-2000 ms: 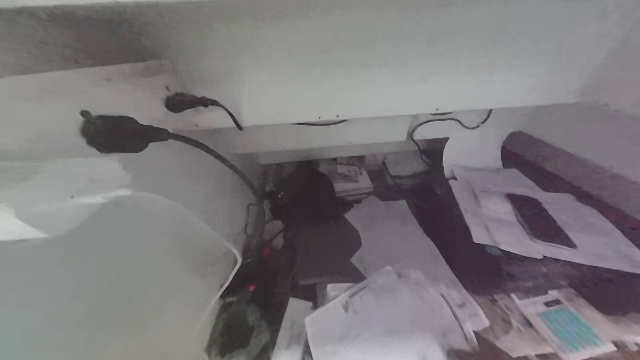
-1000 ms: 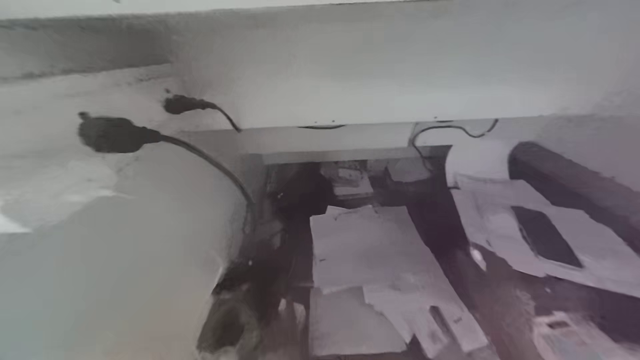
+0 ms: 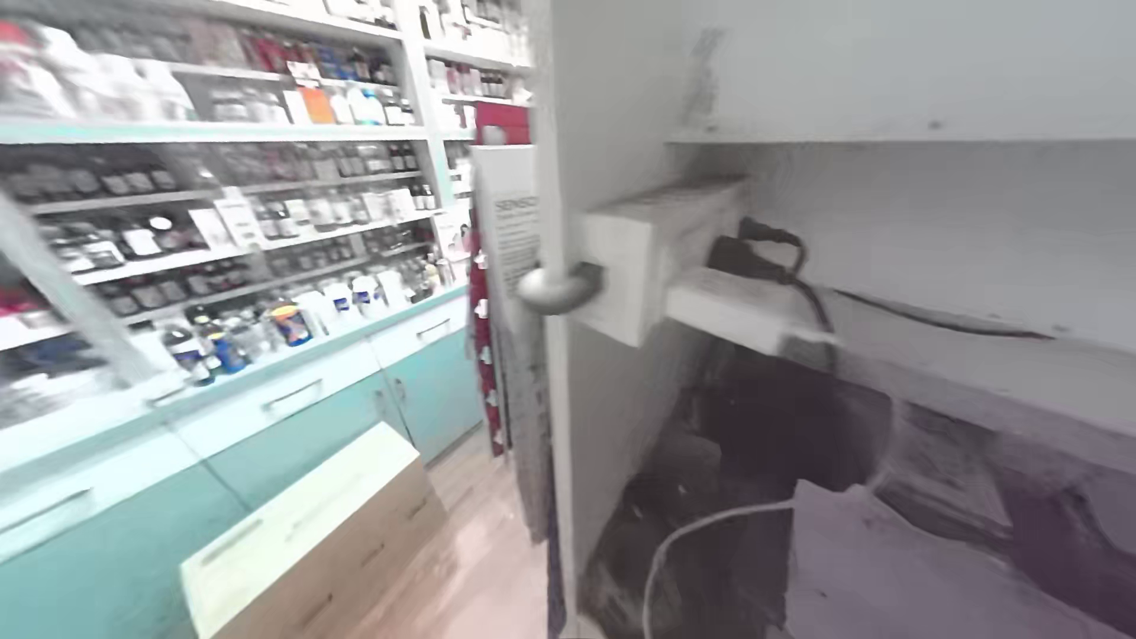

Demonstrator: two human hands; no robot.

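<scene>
Neither my left hand nor my right hand shows in the head view. At the centre right, black power plugs (image 3: 750,259) sit by a white box (image 3: 626,266) fixed to the inner side of a white panel (image 3: 612,426). Black cords hang from them along the back wall. A rounded metallic knob or clip (image 3: 559,288) sits on the panel's front edge. Below, papers (image 3: 870,568) lie in the dark compartment, and a pale cable (image 3: 661,555) loops beside them. Much of the view is blurred.
Left of the panel, shelves (image 3: 213,133) hold many bottles and boxes. Turquoise cabinets (image 3: 311,461) with white drawers stand beneath them. A long cardboard box (image 3: 328,541) stands near the wood-look floor (image 3: 484,541). A display stand (image 3: 510,240) bearing writing is beside the panel.
The view has swung far to the left, out of the compartment's interior, so the bottle shelves and the panel's front edge now show. No hand appears in any frame.
</scene>
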